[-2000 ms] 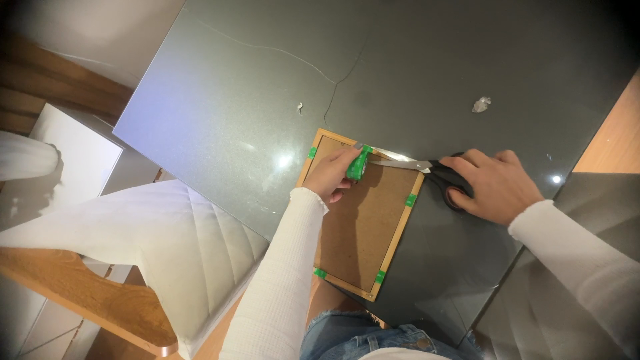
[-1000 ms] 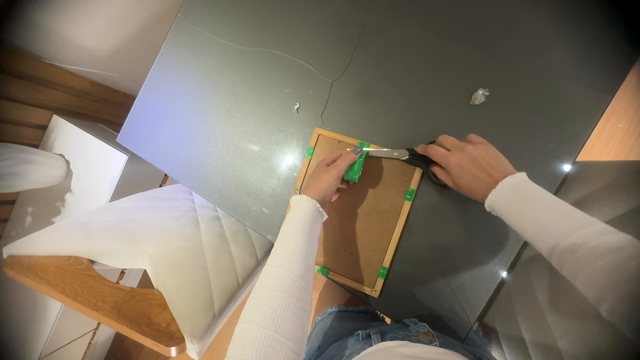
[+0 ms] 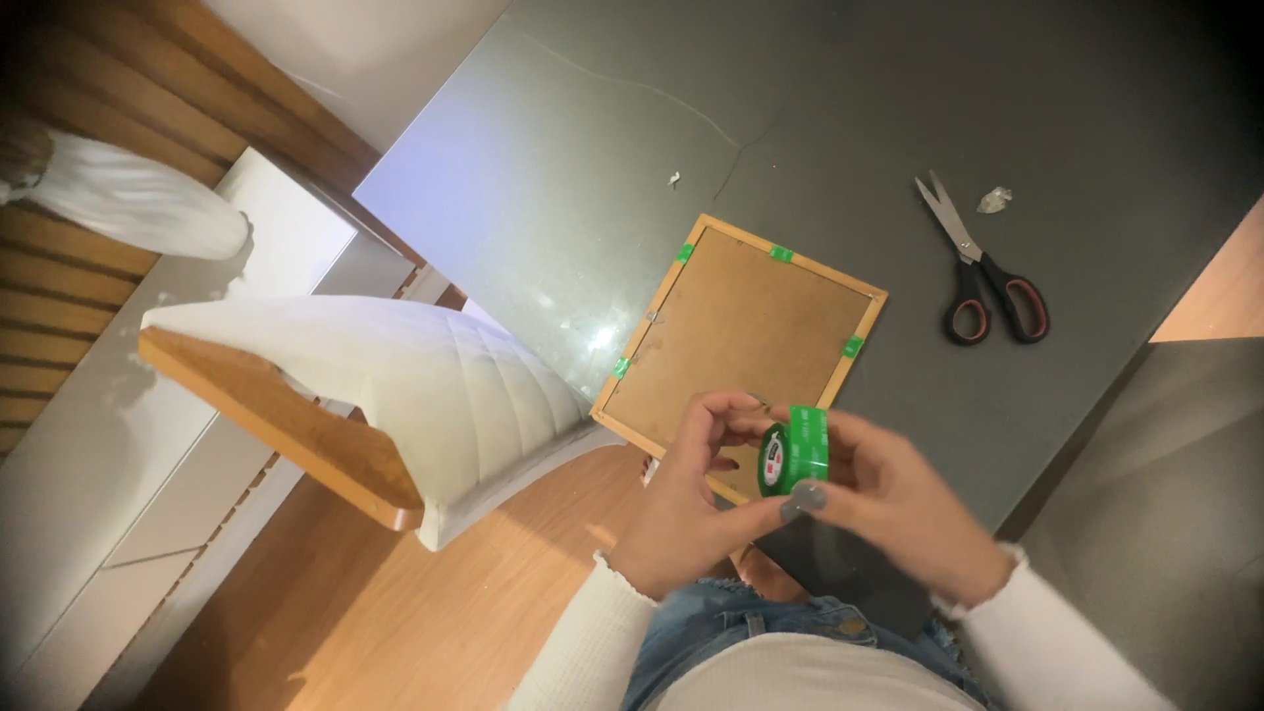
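Observation:
Both hands hold a roll of green adhesive tape point(image 3: 793, 451) above the lower edge of a wooden picture frame. My left hand point(image 3: 693, 494) grips the roll from its left side, and my right hand point(image 3: 889, 494) has its fingers on its right side, with both thumbs meeting below it. The picture frame point(image 3: 741, 331) lies face down on the dark table, its brown backing board showing. Small pieces of green tape point(image 3: 851, 347) sit on its edges. Scissors with black and red handles point(image 3: 973, 262) lie on the table to the right of the frame, blades slightly apart.
A crumpled clear scrap point(image 3: 994, 200) lies beside the scissors, and a tiny white scrap point(image 3: 674, 179) is above the frame. The dark table point(image 3: 612, 138) has a crack-like line. A white quilted chair point(image 3: 464, 395) with wooden trim stands at the left, near a white cabinet point(image 3: 188, 395).
The scissors have left my right hand and now lie on the table. Both hands have come together around the tape roll, nearer my body. Another piece of green tape shows on the frame's top edge.

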